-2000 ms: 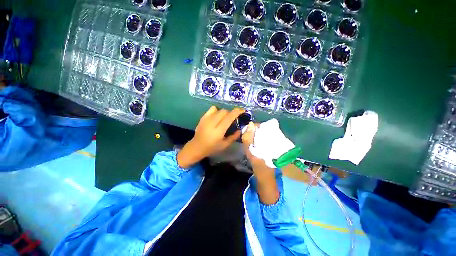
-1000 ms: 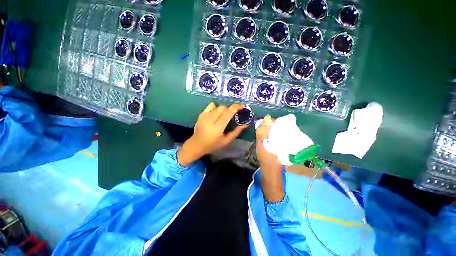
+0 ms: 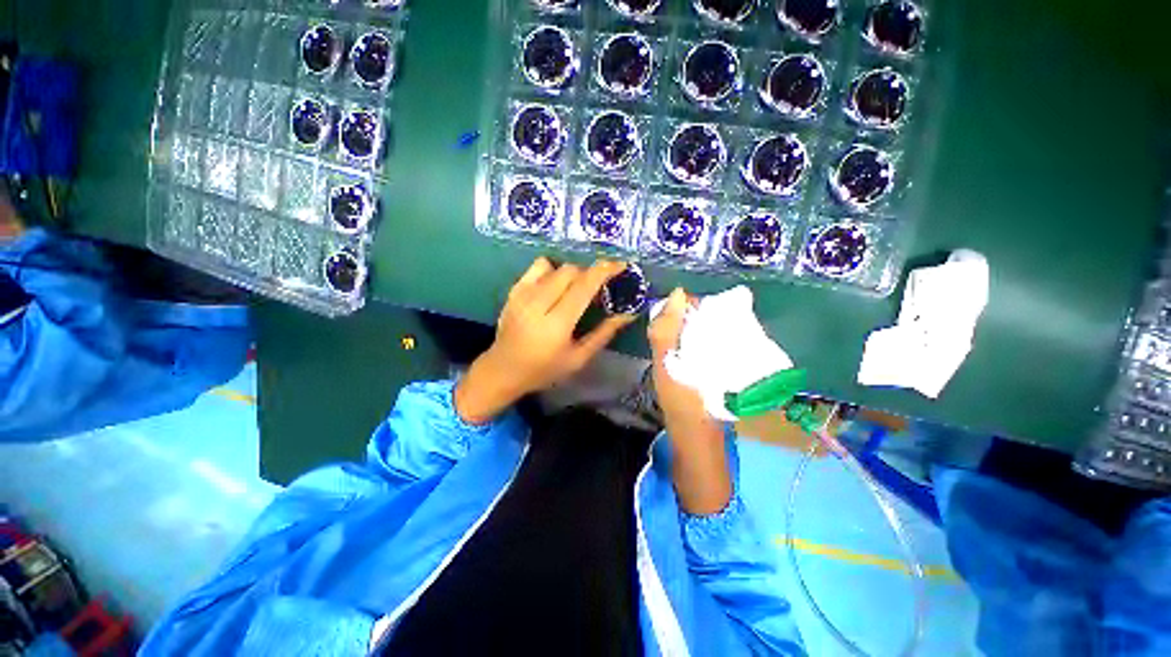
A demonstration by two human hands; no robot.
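My left hand [image 3: 546, 327] holds a short black lens unit [image 3: 625, 290] between thumb and fingers, its dark glossy face turned up. My right hand [image 3: 670, 336] is just right of it, holding a white wipe [image 3: 726, 344] and a green air gun [image 3: 767, 393], mostly hidden by the wipe. The wipe does not touch the lens unit. A clear hose [image 3: 867, 481] hangs from the green tool. A full blister tray [image 3: 494, 193] of dark round units lies in front of my hands. A part-filled blister tray [image 3: 240, 180] lies at the left, its left pockets without units.
A spare white wipe [image 3: 927, 325] lies right of the full tray, near the bench edge. A small-part tray [image 3: 1143, 398] is at the far right. Blue sleeves of neighbouring people show at left [image 3: 116, 340] and lower right [image 3: 1053, 552]. The bench [image 3: 1040, 193] is dark green.
Two seconds ago the wipe was against the lens unit; my right hand has since moved right, off it. The unit's face has turned up into view. The camera view has shifted slightly.
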